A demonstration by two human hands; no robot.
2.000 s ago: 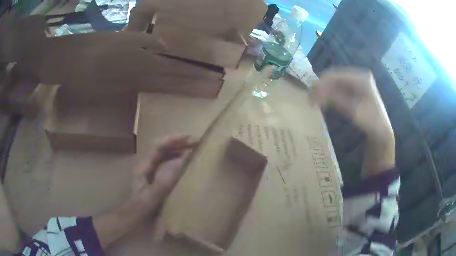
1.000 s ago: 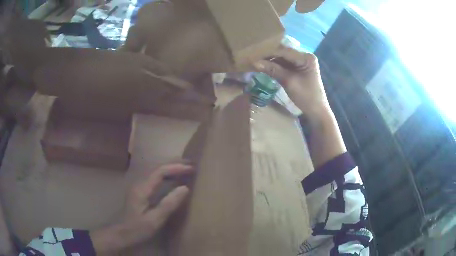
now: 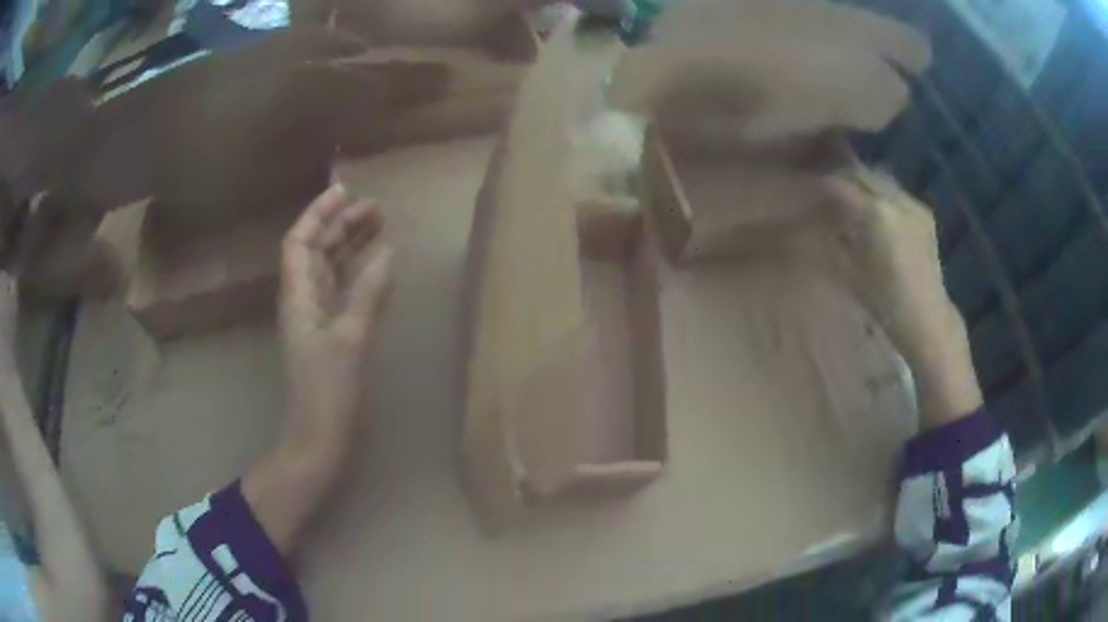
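An open brown mailer box (image 3: 620, 352) lies on the cardboard-covered table (image 3: 401, 522) in front of me, its long lid panel raised along its left side. A second mailer box (image 3: 753, 207) stands to the right and further back, with its wide lid up behind it. My right hand (image 3: 893, 243) is at the right end of this second box; it is blurred and I cannot tell whether its fingers grip the cardboard. My left hand (image 3: 334, 261) is raised left of the middle box, with its fingers curled apart and empty.
Another open mailer box (image 3: 207, 286) with its lid up stands at the left. More brown boxes (image 3: 425, 91) are at the back. Another person's arm (image 3: 49, 474) is at the left edge. A dark ribbed stack (image 3: 1021, 243) rises beyond the table's right side.
The box piece raised by my right hand is now down at the back right, lid up. The middle box's inside shows again. My left hand has moved up and away from the middle box.
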